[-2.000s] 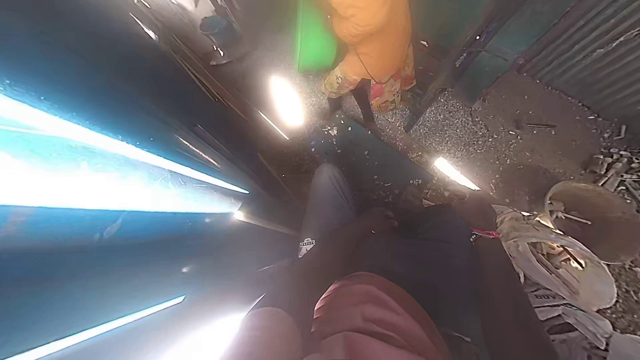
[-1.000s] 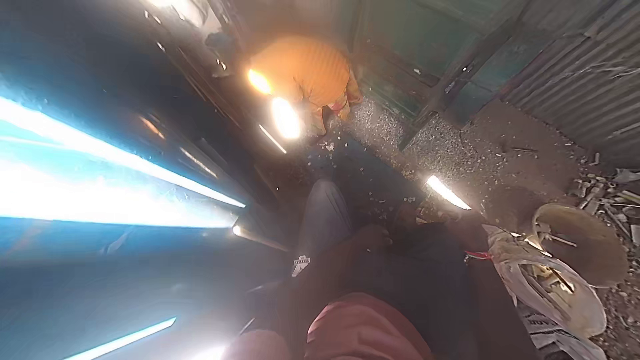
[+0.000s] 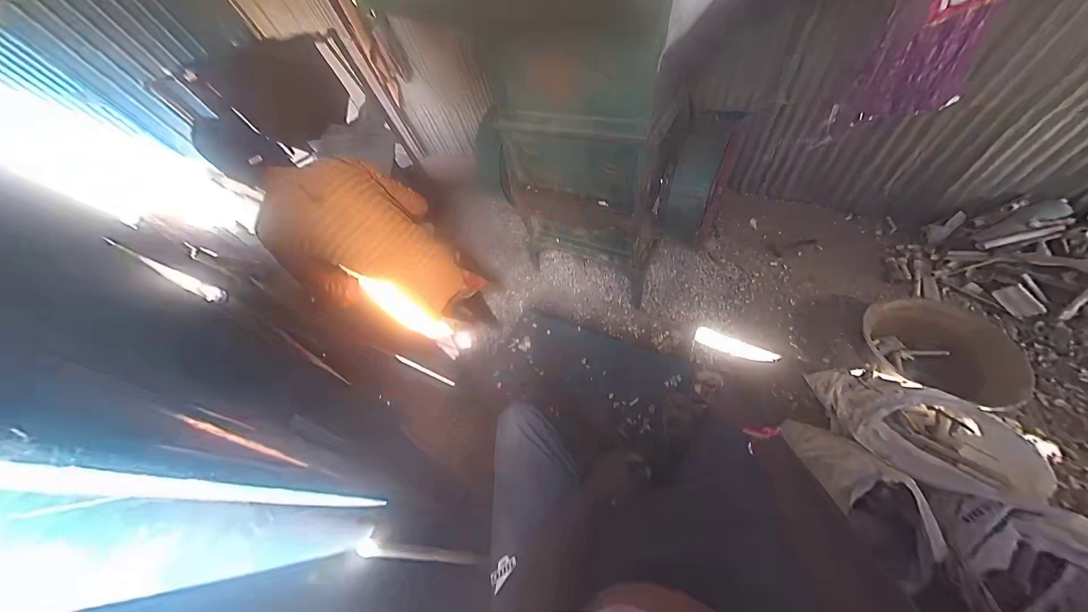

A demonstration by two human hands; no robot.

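My right hand [image 3: 727, 395] is a dark shape just beyond a red wrist band [image 3: 761, 433], near a bright patch of sunlight. My left hand [image 3: 631, 466] is low in the middle, in deep shadow beside my grey-trousered knee [image 3: 529, 442]. Shadow hides the fingers of both hands, so I cannot tell whether they hold anything. In front of them lies a dark blue surface [image 3: 595, 353] strewn with small pale chips. An open sack [image 3: 892, 425] with pale sticks or scraps in it stands to the right of my right hand.
A person in orange [image 3: 357, 229] bends over at the upper left. A round basin [image 3: 1011, 361] with a few sticks sits right, before a scrap pile [image 3: 1011, 246]. A green structure [image 3: 578, 170] stands ahead, beside a corrugated metal wall [image 3: 790, 127].
The view has tilted up and shows more of the walls. The person in orange, upright two seconds ago, is now bent over and farther left. My hands stay low, near my knees.
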